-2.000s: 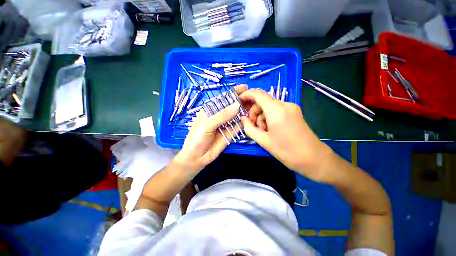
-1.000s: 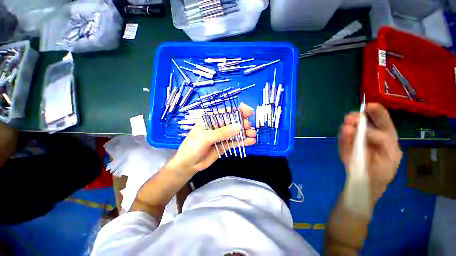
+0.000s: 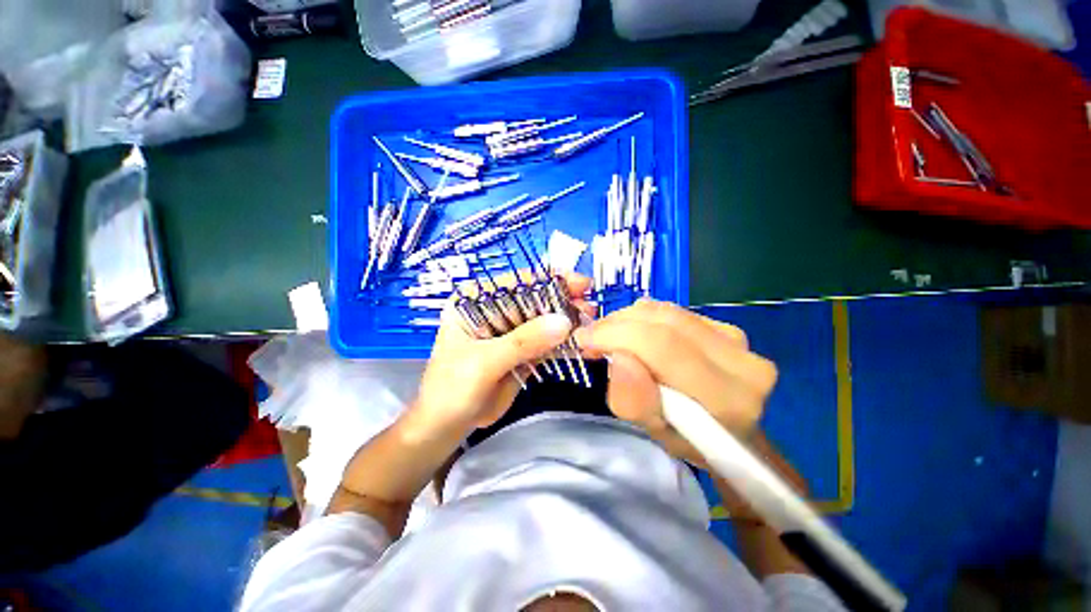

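My left hand (image 3: 469, 365) holds several slim silver pins (image 3: 509, 307) side by side in a fan, over the front edge of the blue tray (image 3: 343, 215). My right hand (image 3: 682, 365) is shut on a long white hand tool with a black band (image 3: 754, 481). Its fingertips are at the right side of the fanned pins; the tool's tip is hidden by the fingers. More loose pins lie in the blue tray, with a small white label (image 3: 565, 252) among them.
A red bin (image 3: 879, 155) with metal pieces is at the right. Long metal tools (image 3: 796, 54) lie beside it. Translucent tubs of parts (image 3: 221, 102) stand at the back and left, near a lidded case (image 3: 123, 269). White wrapping (image 3: 314, 389) hangs at the bench edge. Another person's dark sleeve is at left.
My right hand has come back from the right with the white tool and now meets the pins in my left hand. The long shiny rods right of the tray in the oldest frame are gone.
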